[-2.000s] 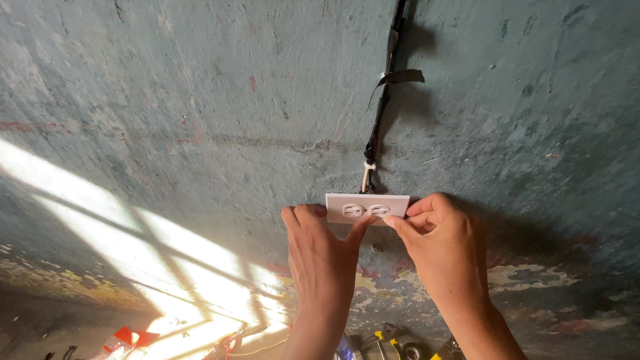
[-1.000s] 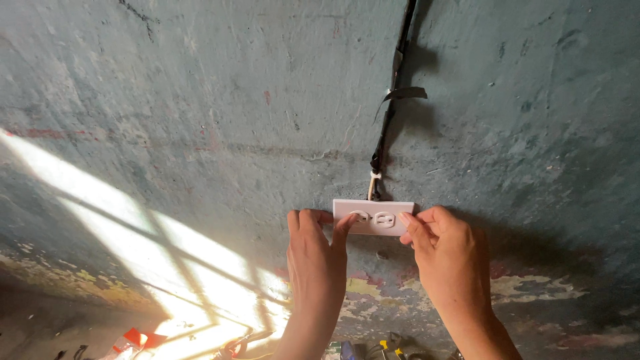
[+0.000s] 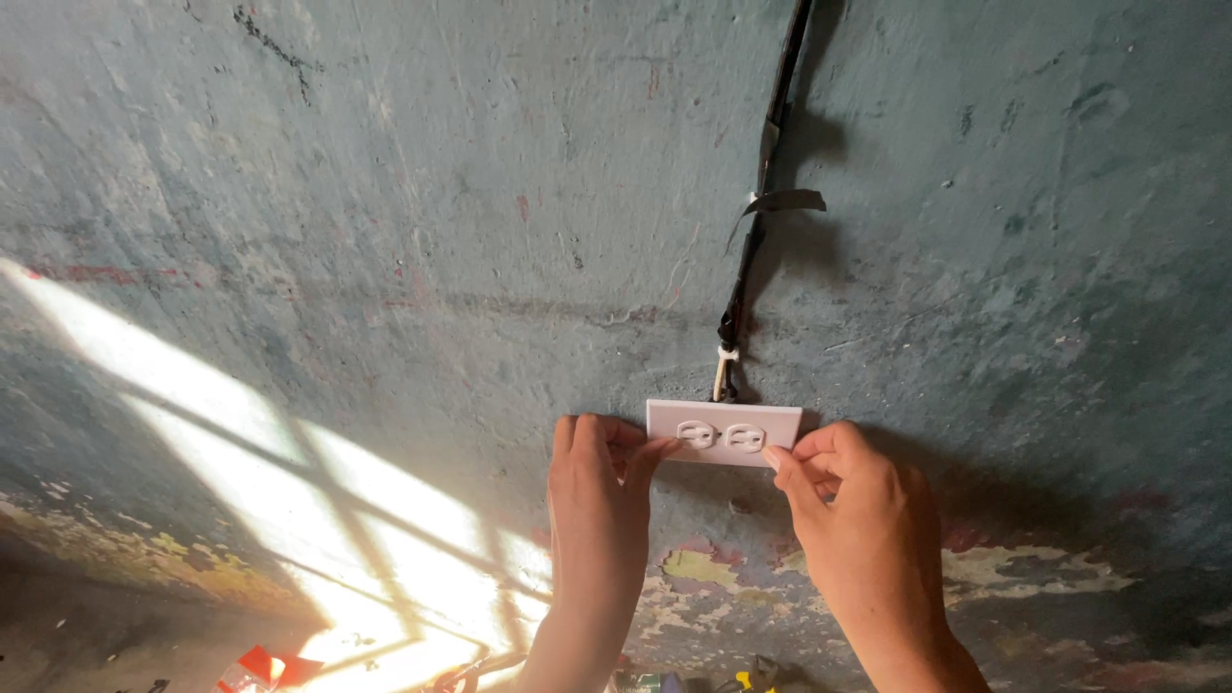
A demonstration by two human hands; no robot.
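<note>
A white duplex electrical outlet with its rectangular cover plate [image 3: 720, 449] lies sideways against the painted wall, its two sockets side by side. My left hand [image 3: 602, 491] grips the plate's left end, the thumb on the front near the left socket. At the right end my right hand [image 3: 852, 510] pinches the plate, its thumb beside the right socket. A black taped cable [image 3: 741, 279] runs down the wall to the plate's top edge, and a loose strip of black tape [image 3: 789, 200] sticks out from it. Just above the plate, a white clip [image 3: 729, 354] sits around the wires. The plate's back is hidden.
Worn blue-green wall [image 3: 433, 173] fills most of the view, with peeling paint low down and bright sunlight at the left. Along the bottom edge lie a red and clear plastic wrapper [image 3: 262, 669], a yellow-and-black tool [image 3: 756, 676] and other partly seen items.
My right thumb has moved from beneath the right socket to the plate's right end. Both hands still hold the plate below the cable.
</note>
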